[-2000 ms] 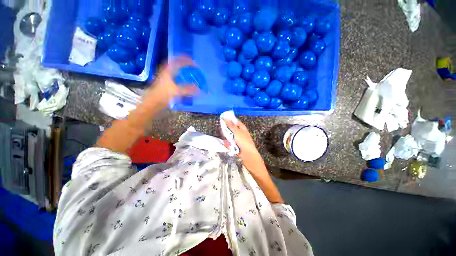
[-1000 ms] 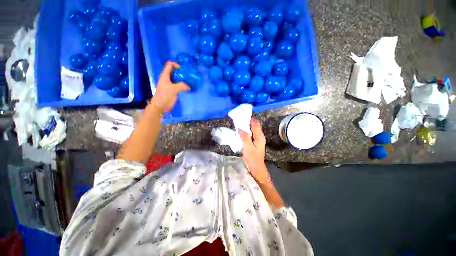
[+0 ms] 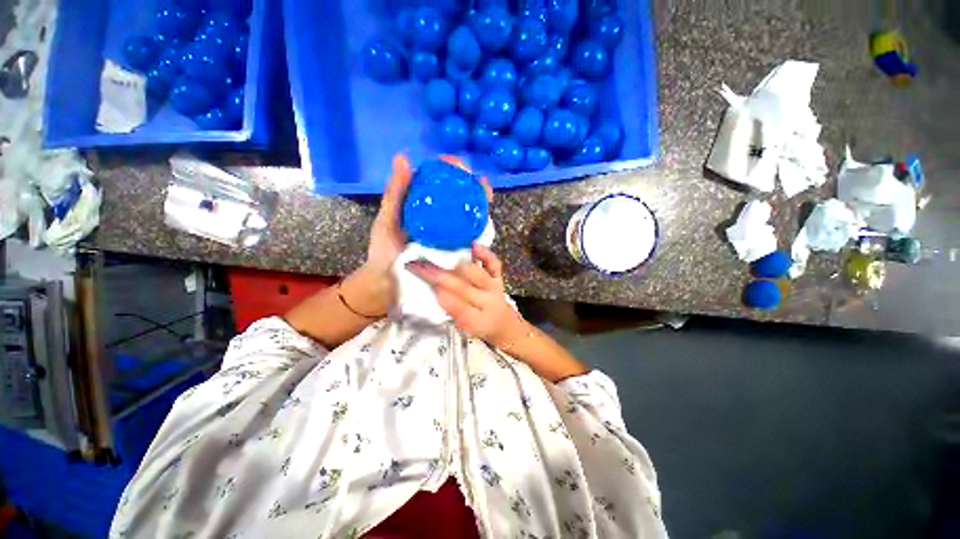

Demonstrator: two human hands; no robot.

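A glossy blue ball (image 3: pixel 445 204) is held up in front of my body, near the front wall of the right-hand tote (image 3: pixel 368 187). My left hand (image 3: pixel 386 237) grips the ball from its left side, with fingertips showing at its top. My right hand (image 3: pixel 476 297) holds a white cloth (image 3: pixel 421 286) just below the ball, and the cloth touches its underside. Part of the left palm is hidden by the ball and cloth. Several blue balls (image 3: pixel 500 107) lie in the right-hand tote.
The left-hand tote (image 3: pixel 79 116) holds blue balls and a white paper slip (image 3: pixel 121 97). A clear plastic packet (image 3: pixel 216 202) lies at the bench edge. A round white-topped tin (image 3: pixel 619 234) stands right of my hands. White rags (image 3: pixel 784 132) and two dark-blue balls (image 3: pixel 763 293) lie further right.
My left hand has brought a ball out of the right-hand tote to my front. My right hand has moved left with the cloth, which now meets the ball. The view has shifted.
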